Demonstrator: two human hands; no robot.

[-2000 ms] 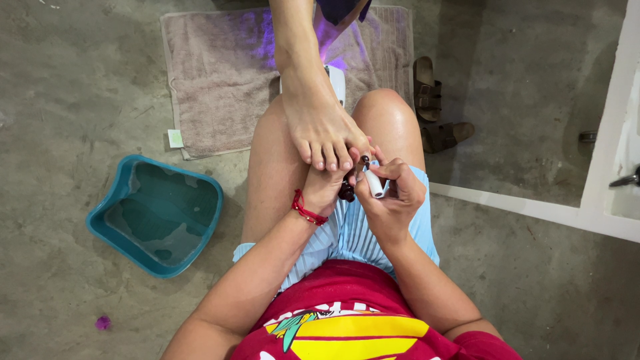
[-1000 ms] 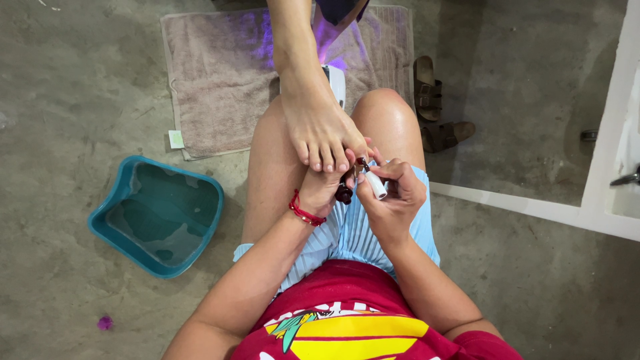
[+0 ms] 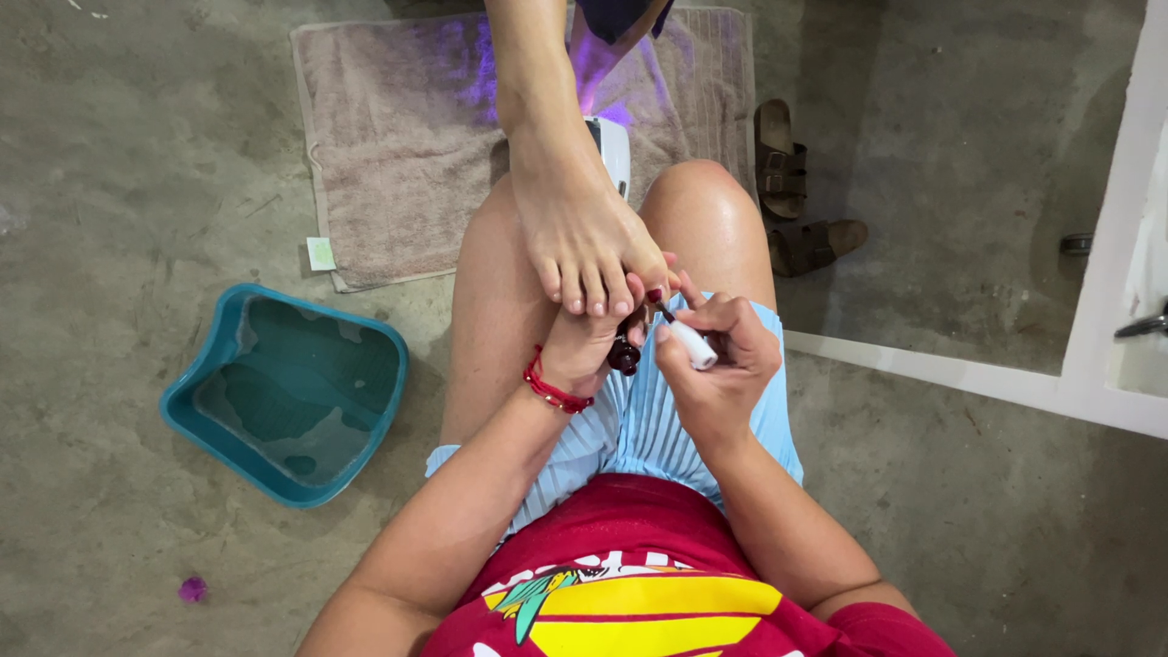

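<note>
Another person's bare foot (image 3: pixel 584 219) rests over my lap, toes toward me. My left hand (image 3: pixel 589 342), with a red bracelet (image 3: pixel 554 388) at the wrist, is under the toes and steadies the big toe. It also holds a dark nail polish bottle (image 3: pixel 624 356), whose mouth faces up. In my right hand (image 3: pixel 725 365) is the white cap (image 3: pixel 692 345) of a polish brush. The brush tip is at the big toenail (image 3: pixel 654 296), where dark red polish shows. The right fingertips rest close to the toe.
A teal basin (image 3: pixel 399 365) of water stands on the concrete floor at the left. Beyond my knees a brown towel (image 3: pixel 392 164) lies under a white nail lamp (image 3: pixel 613 151) with purple light, near the other foot. Sandals (image 3: pixel 782 173) lie to the right, near a white frame (image 3: pixel 922 360).
The brush in my right hand has shifted slightly at the big toe. The left hand and the foot stay in nearly the same place.
</note>
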